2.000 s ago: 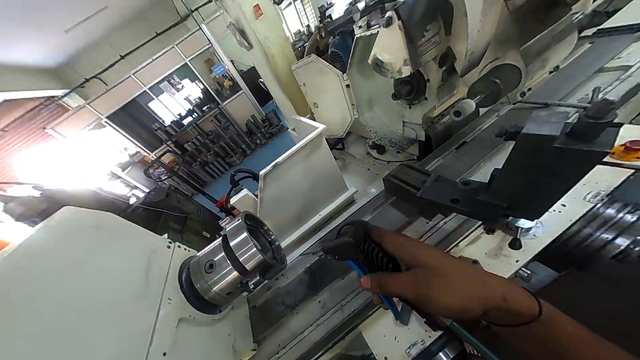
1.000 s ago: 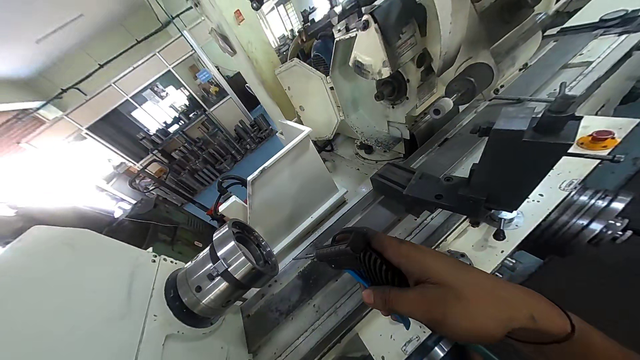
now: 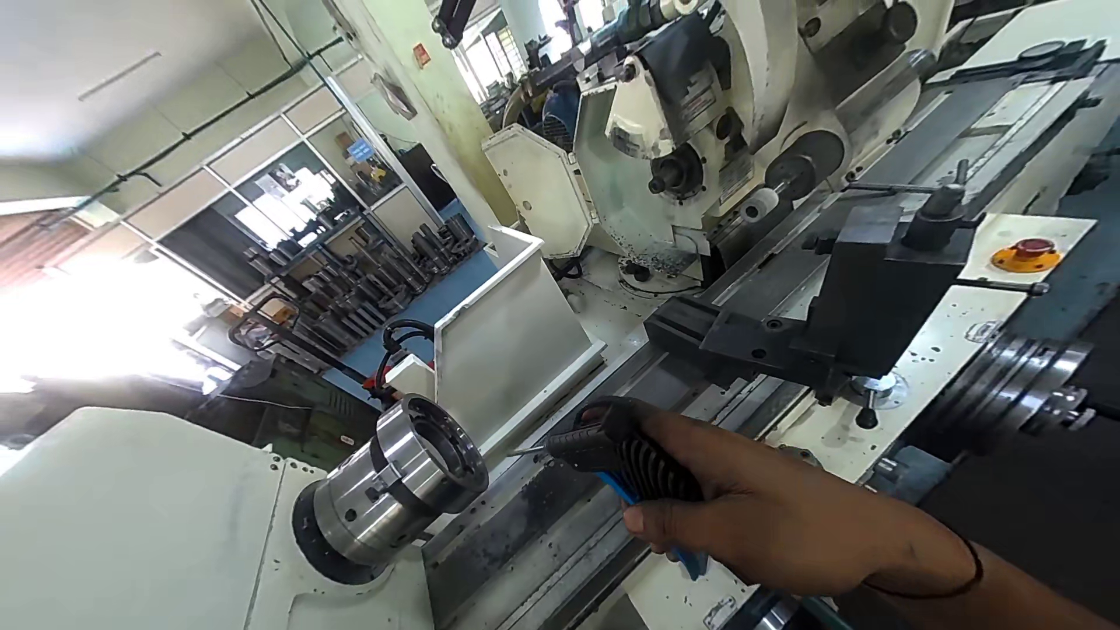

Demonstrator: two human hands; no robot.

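My right hand [image 3: 761,507] is closed around a black and blue air blow gun [image 3: 643,464], its thin metal nozzle pointing left at the lathe spindle. The steel chuck or collar [image 3: 398,490] on the lathe's headstock stands just left of the nozzle tip, apart from it. Its round open end faces up and to the right. Below the gun run the lathe bed ways [image 3: 560,534]. A dark tool post [image 3: 875,297] with a block holder stands beyond my hand. My left hand is out of view.
The white headstock [image 3: 131,516] fills the lower left. A white guard [image 3: 516,332] rises behind the bed. A red emergency stop button [image 3: 1032,254] is on the carriage at right. Another machine [image 3: 674,131] stands behind, and several dark metal parts [image 3: 385,271] stand in the background.
The view has shifted slightly. My right hand keeps its hold on the air gun near the chuck's open end.
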